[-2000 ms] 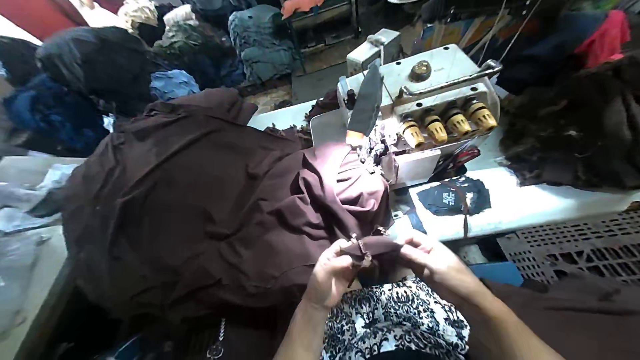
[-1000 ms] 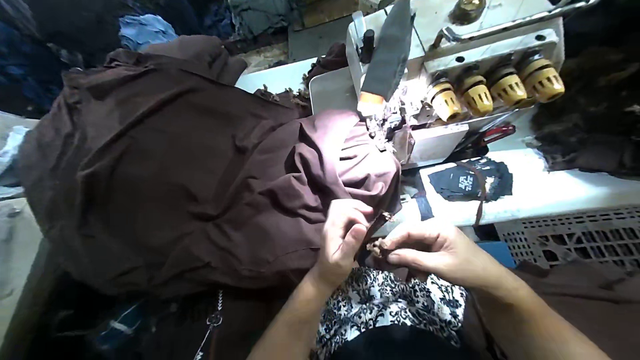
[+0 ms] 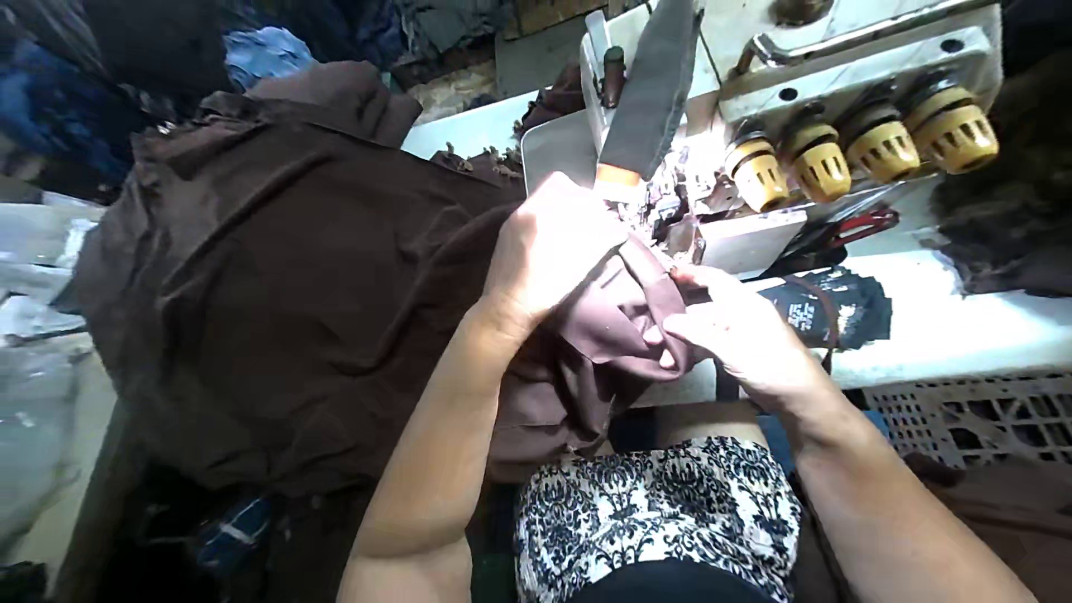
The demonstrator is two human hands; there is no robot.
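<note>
Dark brown fabric spreads over the left side and runs up to an overlock sewing machine with yellow tension knobs. Close to the machine's lit needle area, my left hand holds the cloth, its fingertips partly hidden behind the back of the hand. My right hand grips a folded edge of the same cloth just below the machine, thumb and fingers around it. A grey blade-shaped piece with an orange end stands above my left hand, in front of the machine.
Right of my right hand lies a black cloth piece with printing. Red-handled scissors or snips rest beside the machine. A white perforated plastic crate is at the lower right. Clear plastic bags sit at the left edge.
Both hands have moved up from near the lap to the cloth by the machine's needle area. They now hold the brown fabric there, where earlier they pinched a small piece lower down.
</note>
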